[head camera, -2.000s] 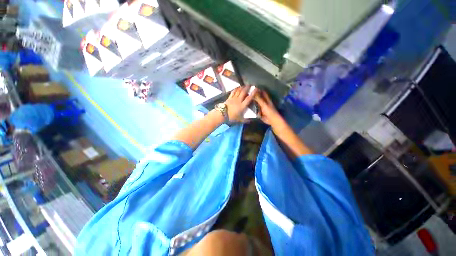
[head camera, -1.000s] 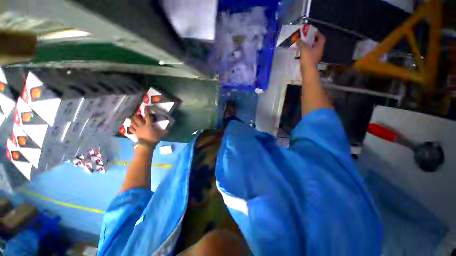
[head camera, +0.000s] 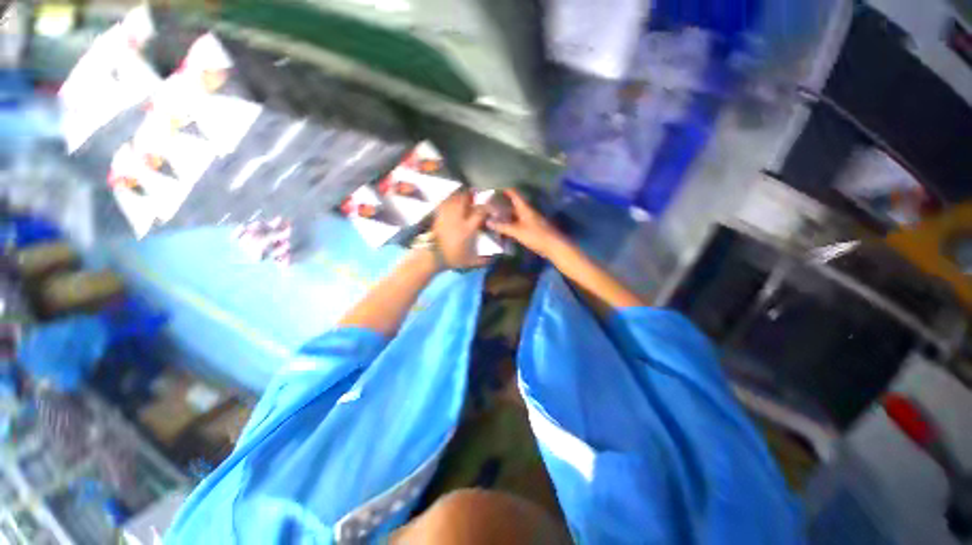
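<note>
My left hand (head camera: 456, 231) and my right hand (head camera: 519, 223) meet in front of my body on one white retail box (head camera: 489, 244). The box is mostly covered by my fingers. Just left of my left hand, several boxes with red corners and dark device pictures stand in a row (head camera: 403, 192). Beyond them a large stack of boxes (head camera: 181, 138) spreads to the upper left, pictures facing out. The view is blurred by motion.
A blue bin (head camera: 677, 176) with whitish scrap lies at upper right. The dark conveyor (head camera: 815, 330) runs at right, with a red handle (head camera: 909, 418) below it. A small loose box pile (head camera: 263, 240) shows beyond the stack. Brown cartons (head camera: 192, 410) lie at lower left.
The right hand has come back from the conveyor with a box and now meets the left hand by the row. The view has turned back towards the stack.
</note>
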